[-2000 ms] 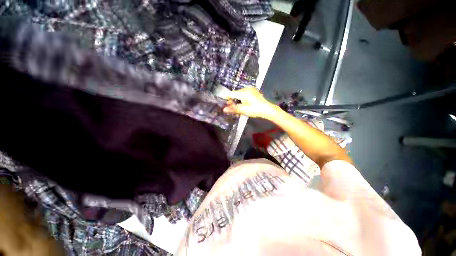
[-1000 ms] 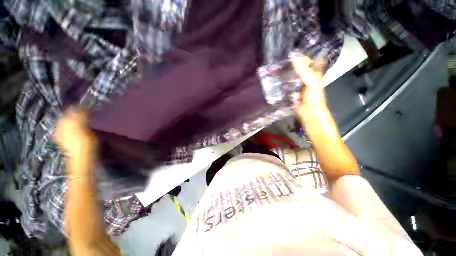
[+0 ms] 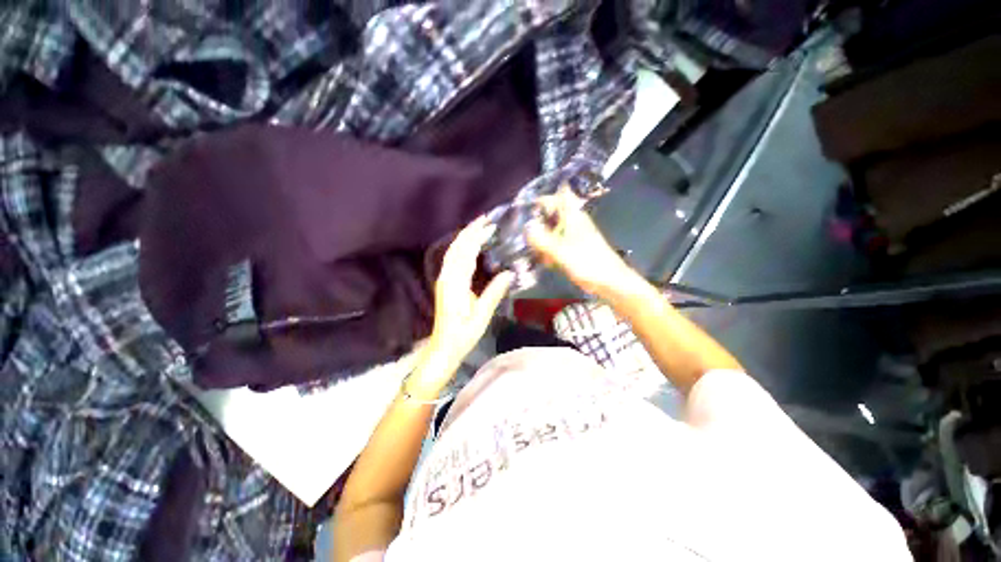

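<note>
A plaid garment with its plum inner side (image 3: 329,209) up lies on a white-topped table (image 3: 318,445). A black label (image 3: 238,291) with pale print shows on the plum side. My left hand (image 3: 464,302) holds the plaid edge (image 3: 510,233) of the garment near the table's front right, thumb and fingers on either side of it. My right hand (image 3: 565,242) pinches the same plaid edge just right of my left hand. Whether it also holds a small tool cannot be told.
More plaid garments (image 3: 88,439) are heaped to the left and at the back. A check stool cushion (image 3: 598,335) is beside my lap. Metal rails (image 3: 746,154) stand on the grey floor to the right, with brown piles (image 3: 922,143) beyond.
The garment has been shifted and its plum side now spreads with the label showing. My left hand has moved right, from the far left side to beside my right hand.
</note>
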